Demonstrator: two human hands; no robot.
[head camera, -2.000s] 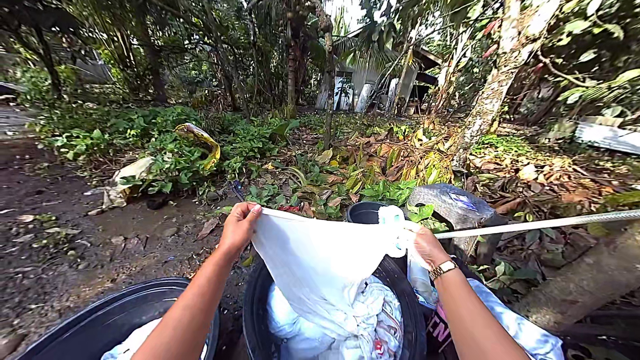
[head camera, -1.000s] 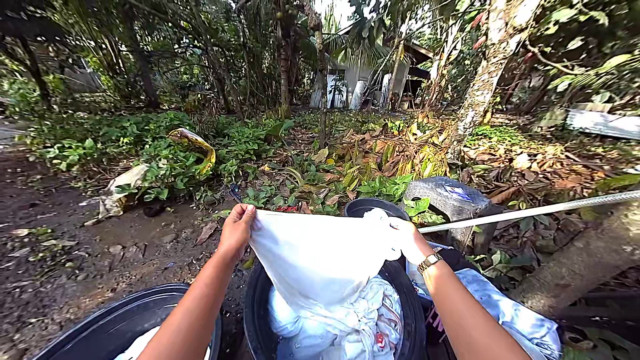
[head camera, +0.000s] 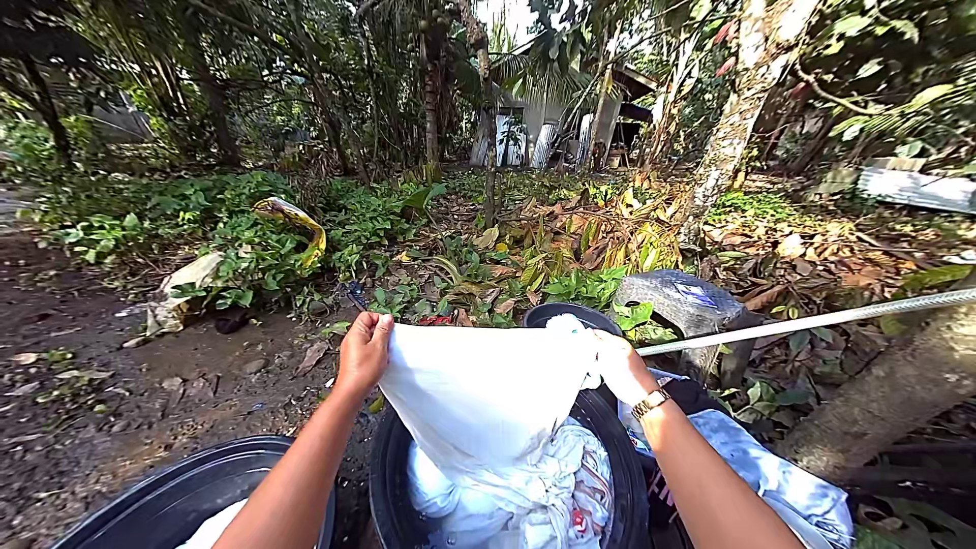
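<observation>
A white cloth (head camera: 480, 381) is stretched between my two hands, its lower part hanging into a black tub (head camera: 385, 488). My left hand (head camera: 367, 352) pinches its upper left corner between thumb and fingers. At the upper right, my right hand (head camera: 619, 367), with a gold-coloured watch (head camera: 650, 402) on the wrist, grips a bunched part of it. Wet white laundry (head camera: 564, 488), one piece with a red patch, lies in the tub below the cloth.
Another black tub (head camera: 175, 480) with white cloth stands at lower left. Behind the middle tub are a dark bucket (head camera: 568, 309) and a grey stool-like block (head camera: 682, 301). A pale hose (head camera: 808, 322) crosses at right, above light blue clothes (head camera: 762, 461). A leaning trunk (head camera: 892, 396) stands beyond.
Both hands keep hold of the white cloth. Its top edge, sloping down to the right two seconds ago, now runs nearly level.
</observation>
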